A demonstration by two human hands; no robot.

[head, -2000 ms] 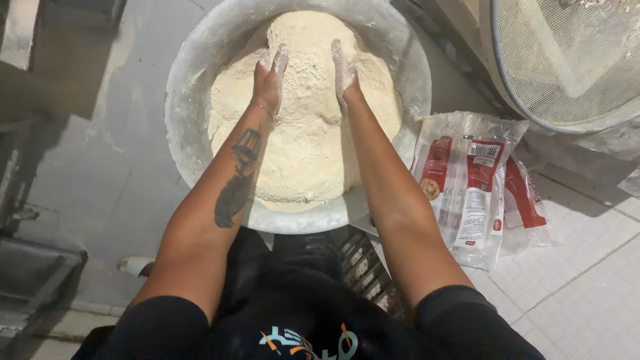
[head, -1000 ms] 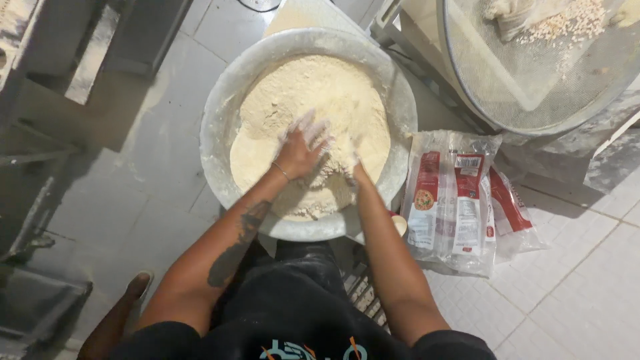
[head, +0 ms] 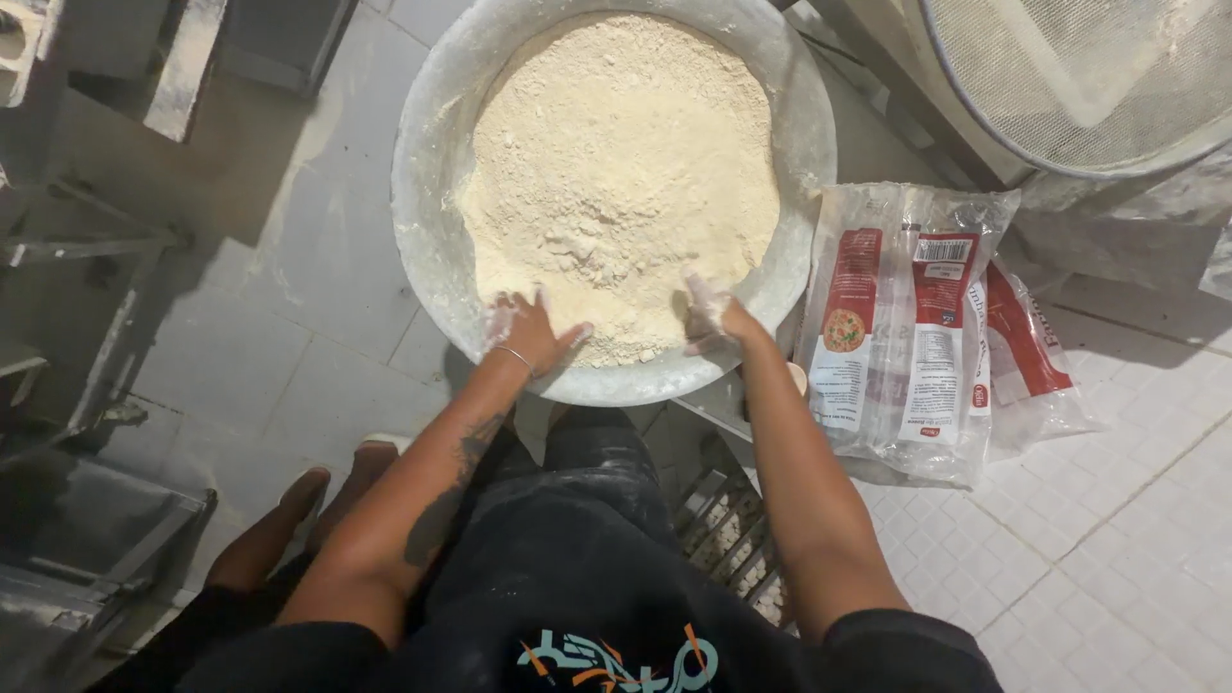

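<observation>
A wide metal basin (head: 423, 192) holds a large heap of pale, crumbly flour-like powder (head: 626, 173), lumpy near its middle. My left hand (head: 529, 332), dusted white and with a thin bracelet at the wrist, rests with fingers apart on the near left edge of the heap. On the near right edge, close to the basin's rim, is my right hand (head: 710, 316), its fingers partly in the powder and coated with it. Whether that hand holds any powder is not clear.
Clear plastic packages with red labels (head: 890, 327) lie right of the basin. A large round mesh sieve (head: 1088, 87) stands at the upper right. Metal frames (head: 106, 327) line the left side. Another person's arm (head: 274, 534) shows at the lower left. A slatted crate (head: 736, 539) is below the basin.
Both hands were at the far side of the heap two seconds ago, then nearer its middle, and are now at its near edge. The other person's arm reaches further into view.
</observation>
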